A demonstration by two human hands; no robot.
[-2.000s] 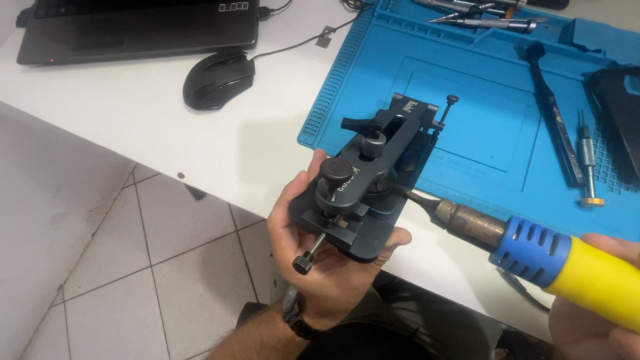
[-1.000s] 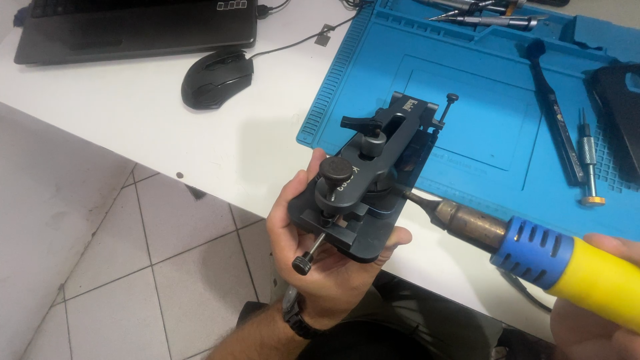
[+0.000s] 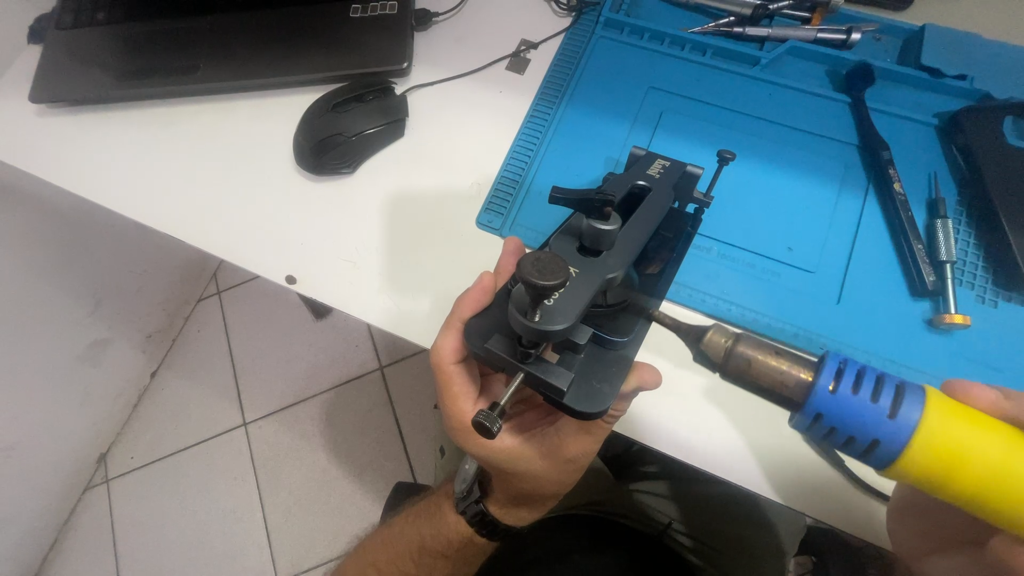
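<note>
My left hand (image 3: 528,448) holds a black metal clamping fixture (image 3: 596,256) from below, with its thumb and fingertips at the edges. The fixture has a slotted arm, a black lever, a large round knob and thin thumbscrews at both ends. Under the arm sits a dark round part, mostly hidden. At the right edge my right hand (image 3: 952,512), partly out of view, is closed around the yellow handle of a hot air gun (image 3: 848,408) with a blue vented collar. Its narrow metal nozzle points left, with the tip close to the fixture's side under the arm.
A blue silicone work mat (image 3: 752,192) lies on the white table (image 3: 240,192), bearing a black brush (image 3: 892,180), a precision screwdriver (image 3: 946,248), a black phone case (image 3: 992,176) and several metal tools. A computer mouse (image 3: 350,128) and a laptop (image 3: 232,40) are at the back left.
</note>
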